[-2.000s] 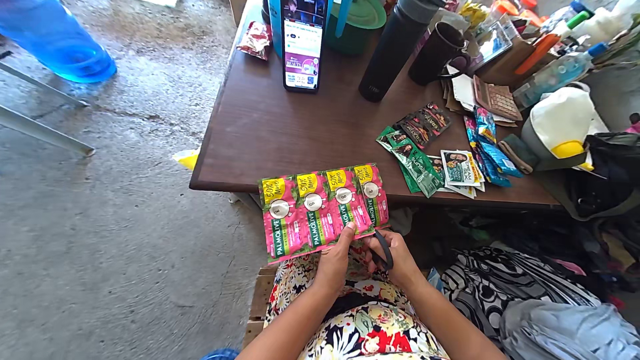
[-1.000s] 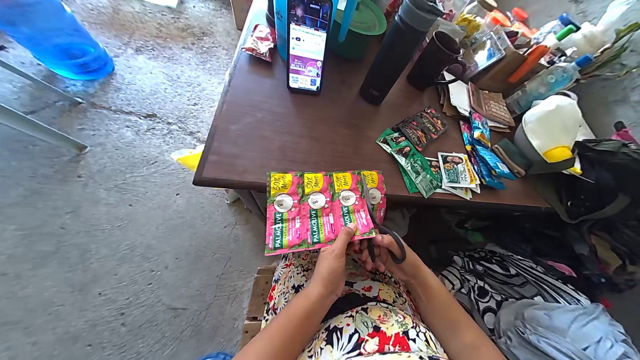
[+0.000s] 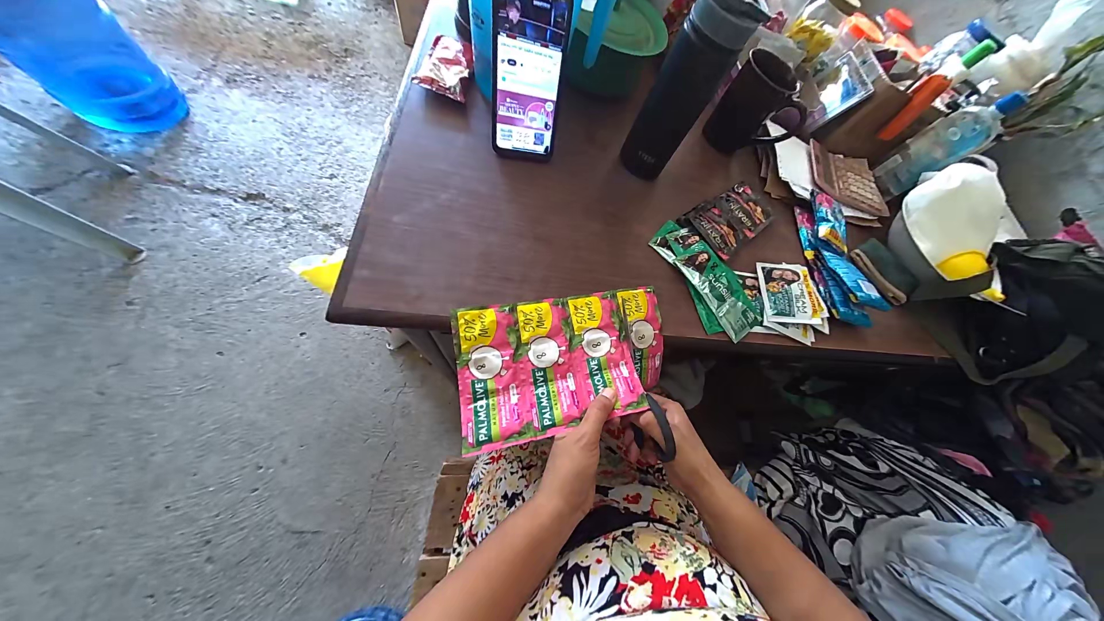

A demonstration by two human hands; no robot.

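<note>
My left hand (image 3: pixel 576 466) grips the lower edge of a strip of pink and green Palmolive sachets (image 3: pixel 542 379), its thumb on top. The strip hangs over the table's front edge, above my lap. In my right hand (image 3: pixel 677 444) are scissors with black handles (image 3: pixel 662 429); their blades are hidden behind the sachets. At the strip's right side, one sachet sits at a slight angle to the others. Green sachets (image 3: pixel 720 289), dark sachets (image 3: pixel 733 220), white sachets (image 3: pixel 789 297) and blue sachets (image 3: pixel 837 267) lie on the table at the right.
On the brown table (image 3: pixel 466 233) stand a phone (image 3: pixel 528 86), a black tumbler (image 3: pixel 681 95), a dark mug (image 3: pixel 752 103) and a green container (image 3: pixel 625 52). A white jug (image 3: pixel 953 216) is at the right. Patterned cloth (image 3: pixel 854 483) lies below the table's right part.
The right-hand sachet, spread out beside the others two seconds ago, now lies partly behind its neighbour. My right hand with the scissors has shifted slightly at the strip's lower right edge.
</note>
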